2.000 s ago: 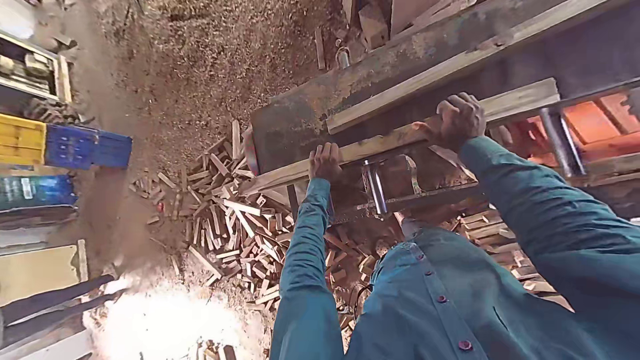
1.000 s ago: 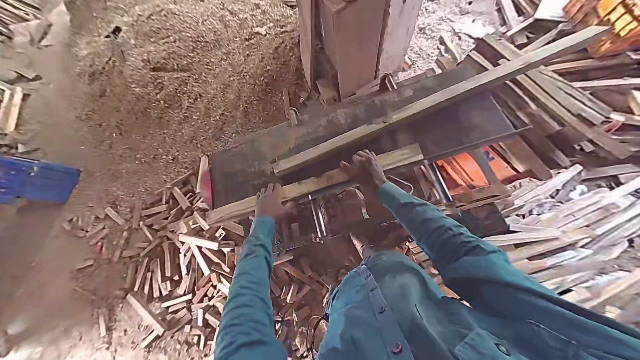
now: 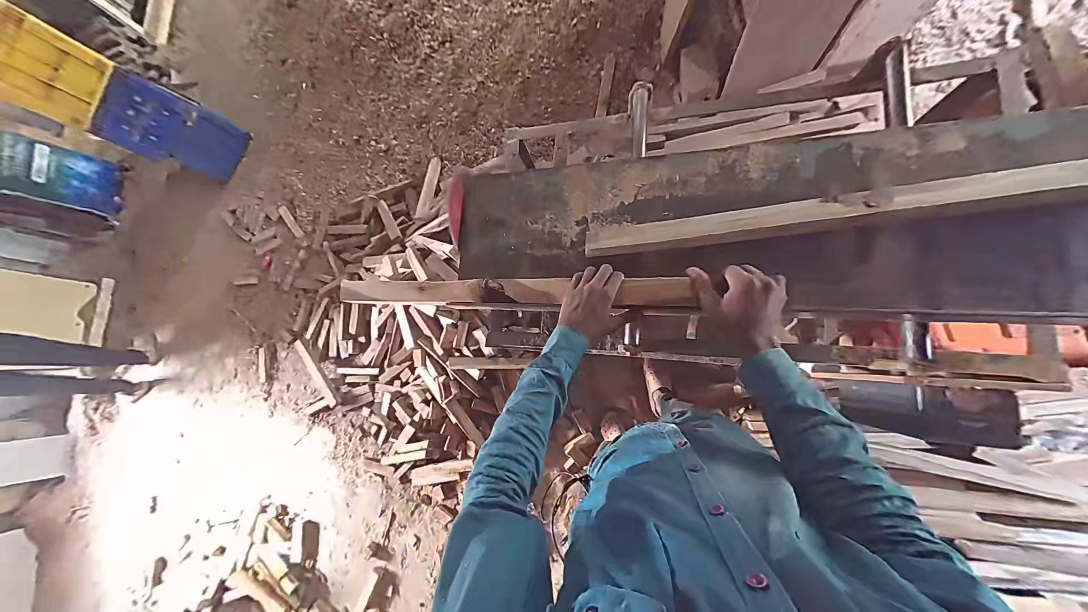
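Observation:
A wooden strip (image 3: 425, 291) lies along the near edge of a long dark metal machine table (image 3: 527, 212), its left end sticking out past the table's end. My left hand (image 3: 591, 299) grips it near the middle, fingers over the top. At its right part, my right hand (image 3: 741, 304) is closed on it; the palm side is hidden. Farther back on the table rests a longer pale wooden strip (image 3: 722, 223), slanting up to the right, touched by neither hand.
Short wood offcuts (image 3: 408, 340) are heaped left of and below the table. Metal posts (image 3: 639, 119) rise behind it. Long slats (image 3: 1003, 510) lie at the lower right. Blue (image 3: 170, 123) and yellow crates (image 3: 51, 64) stand at the upper left.
The held strip has moved left along the table edge, its right end now at my right hand. The view has swung.

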